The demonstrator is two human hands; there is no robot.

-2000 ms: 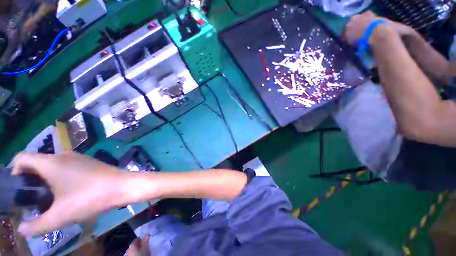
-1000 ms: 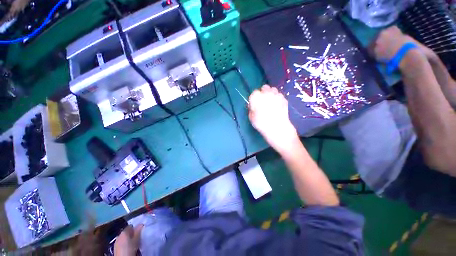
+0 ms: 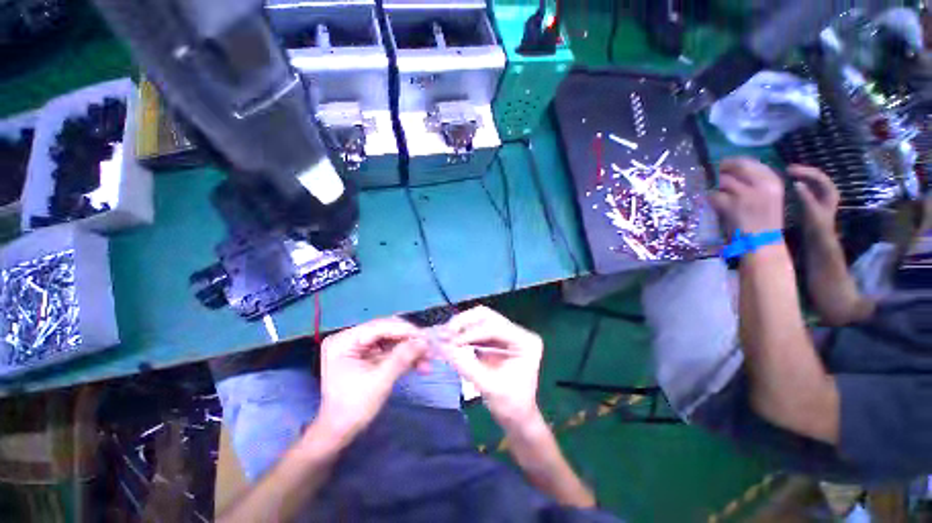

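Observation:
My left hand (image 3: 368,370) and my right hand (image 3: 498,363) meet at the fingertips in front of my body, at the bench's front edge. A thin pale stick (image 3: 493,349) shows between my right fingers. Something small may be between the fingertips, but it is too small and blurred to name. A black housing assembly (image 3: 296,278) lies on the green bench left of my hands, with a red lead (image 3: 317,315) at its front edge. A thick grey powered screwdriver (image 3: 240,97) hangs over the housing and hides part of it.
Two screw feeders (image 3: 446,153) stand behind, with a green box (image 3: 523,87) beside them. Black cables cross the bench. White boxes of black parts (image 3: 84,163) and strip parts (image 3: 41,296) stand left. A neighbour's arms (image 3: 766,317) are at right, beside a black tray (image 3: 588,240).
My right hand has moved back from beside the black tray to meet my left hand, which has come up from the lower edge. The screwdriver now hangs in view over the housing.

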